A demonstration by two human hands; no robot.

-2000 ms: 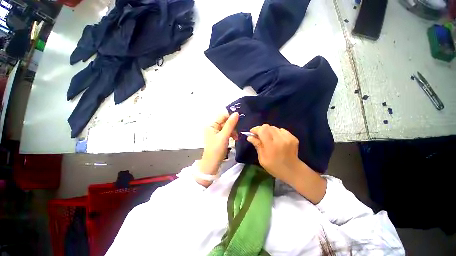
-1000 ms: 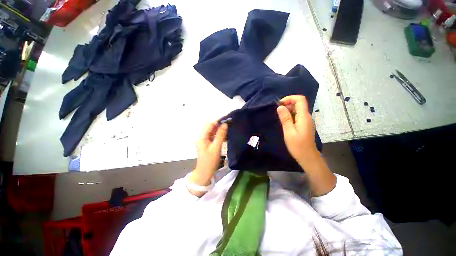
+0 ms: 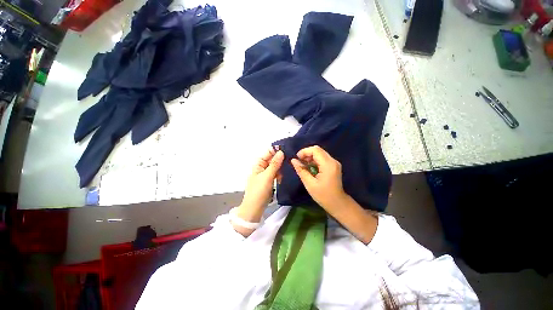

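A navy garment [image 3: 345, 121] lies on the white tabletop in front of me, its near part hanging over the edge to my lap. My left hand [image 3: 262, 180] pinches the garment's edge at its left side, where a tiny light spot shows. My right hand [image 3: 320, 174] is just right of it, over the garment, with fingers curled. A small dark-green thing shows in its fingers, probably the handle of thread snips; its tip is not clear.
A navy heap [image 3: 151, 60] lies on the table [image 3: 206, 133] at left. At right are a black smartphone [image 3: 423, 27], a green box [image 3: 510, 49], slim snips [image 3: 500, 108] and dark offcuts. Red crates [image 3: 130, 257] stand below left.
One second ago both hands held the garment's edge apart, with a white label showing between them. My right hand has come left and down, close to my left hand, and the label is hidden.
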